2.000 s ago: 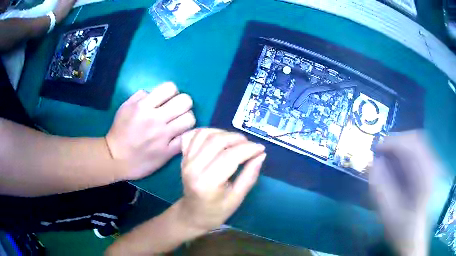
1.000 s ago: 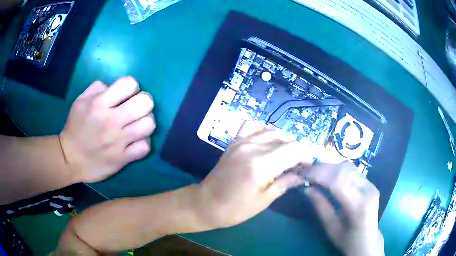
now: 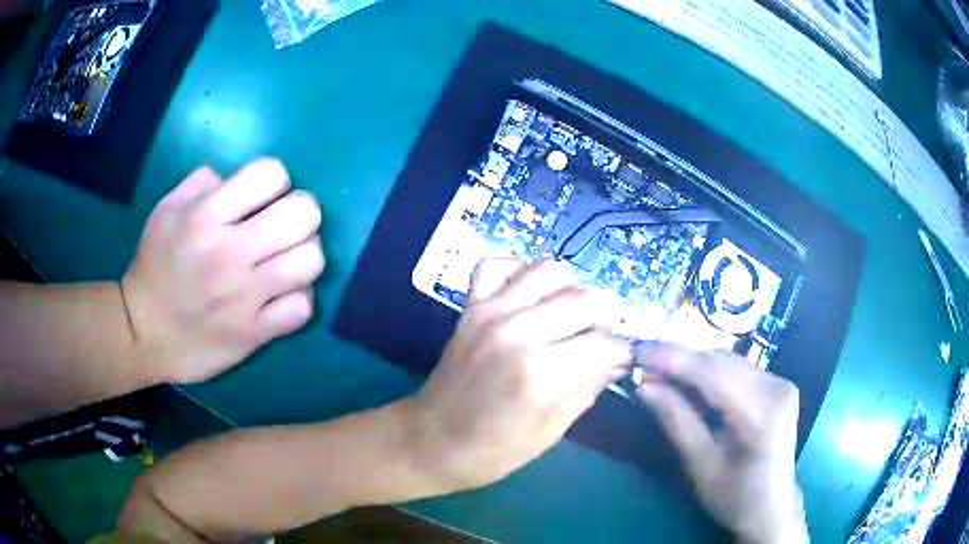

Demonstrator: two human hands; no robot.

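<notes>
An open silver-grey housing [image 3: 429, 278] with a blue-looking circuit board [image 3: 521, 215] lies on a black mat [image 3: 398, 228]. A round fan [image 3: 729, 285] and dark bent heat pipes [image 3: 627, 218] show in it. My left hand [image 3: 526, 356] reaches over the housing's near edge, fingers bent together. My right hand [image 3: 733, 430] meets it from the right. A small dark and bright part [image 3: 636, 374] is pinched where the fingertips of both hands meet; its shape is mostly hidden. The hands cover the board's near side.
Another person's closed hand [image 3: 228, 271] rests on the green bench [image 3: 351, 106] at left. A second unit [image 3: 80, 69] lies on a black mat at upper left. A clear bag [image 3: 308, 16] is at the top, shiny bags [image 3: 903, 478] at right. A pale slatted strip [image 3: 786, 90] runs behind.
Since two seconds ago my right hand has moved left to meet my left hand at the housing's near edge. Since one second ago both hands have barely moved. The whole view has shifted.
</notes>
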